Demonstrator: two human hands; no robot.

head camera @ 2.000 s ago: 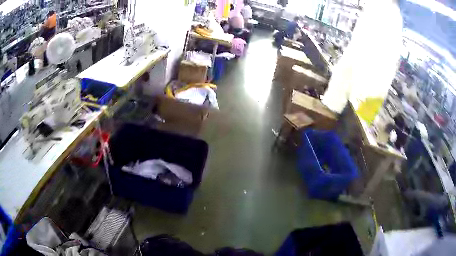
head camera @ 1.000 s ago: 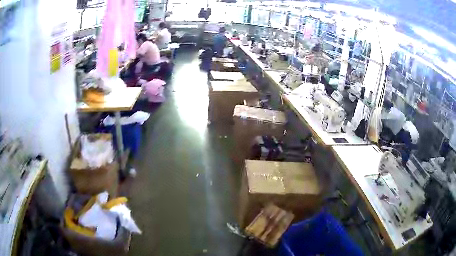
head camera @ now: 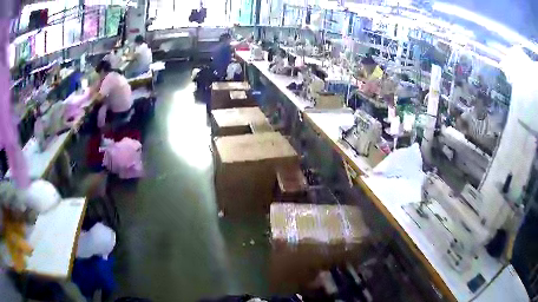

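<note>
Neither of my hands is in the picture. Nearest in front of me, a large brown carton [head camera: 318,224] with shiny tape stands on the floor, low and right of the middle. More large cartons [head camera: 256,147] stand behind it along the aisle. To the right, a white sewing machine [head camera: 451,206] sits on a long white table [head camera: 392,194] with a wood edge. White cloth [head camera: 402,161] lies on that table behind the machine. Another white machine [head camera: 363,133] stands farther back.
The green floor aisle [head camera: 171,236] runs ahead, left of the cartons. A small table [head camera: 53,239] with orange and white cloth is at the left, a blue container [head camera: 94,276] beside it. A person in pink [head camera: 115,94] sits farther along the left; pink cloth [head camera: 122,158] hangs low behind.
The view has moved forward along the aisle. The near blue bins have left the picture, and the cartons and right-hand table are closer.
</note>
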